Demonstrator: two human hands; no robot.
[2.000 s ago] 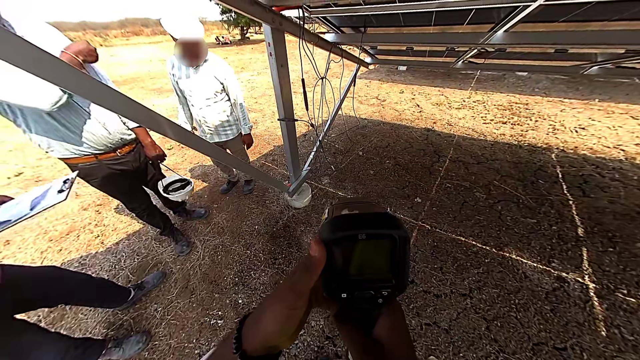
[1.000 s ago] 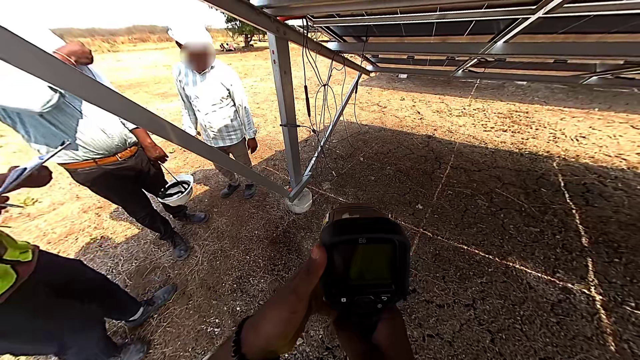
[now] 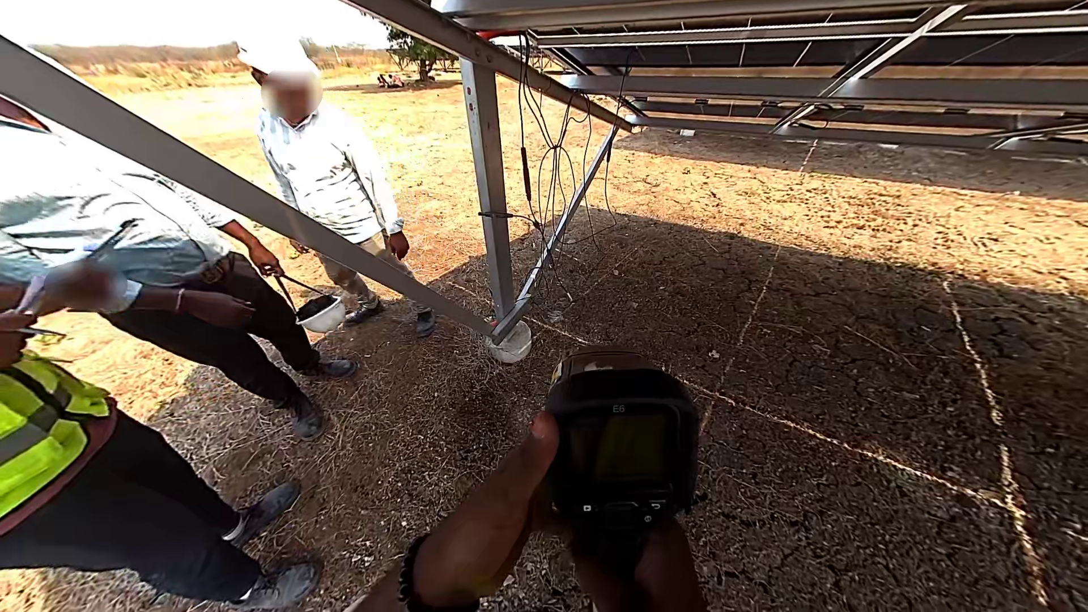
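A dark handheld thermal camera [image 3: 625, 442] is held upright at the lower middle, its small screen and buttons facing me. My left hand [image 3: 497, 510] grips its left side, thumb along the edge, with a dark beaded bracelet at the wrist. Below the screen, my right hand [image 3: 637, 565] is closed around the handle, much of it in shadow. Beyond the device, a metal post [image 3: 489, 187] and braces meet at a round pale footing [image 3: 512, 342]. Loose black cables [image 3: 552, 170] hang beside the post.
Solar panels on a metal frame [image 3: 765, 89] stretch overhead at the right. A diagonal brace [image 3: 212, 191] crosses the left. Several people stand at the left, one in a hi-vis vest [image 3: 42, 433], one holding a white hard hat [image 3: 323, 314]. Dry, cracked ground [image 3: 850, 365] lies in shade.
The person in the hi-vis vest has come further into view at the left, with a hand reaching toward the others. My hands still hold the device in much the same place.
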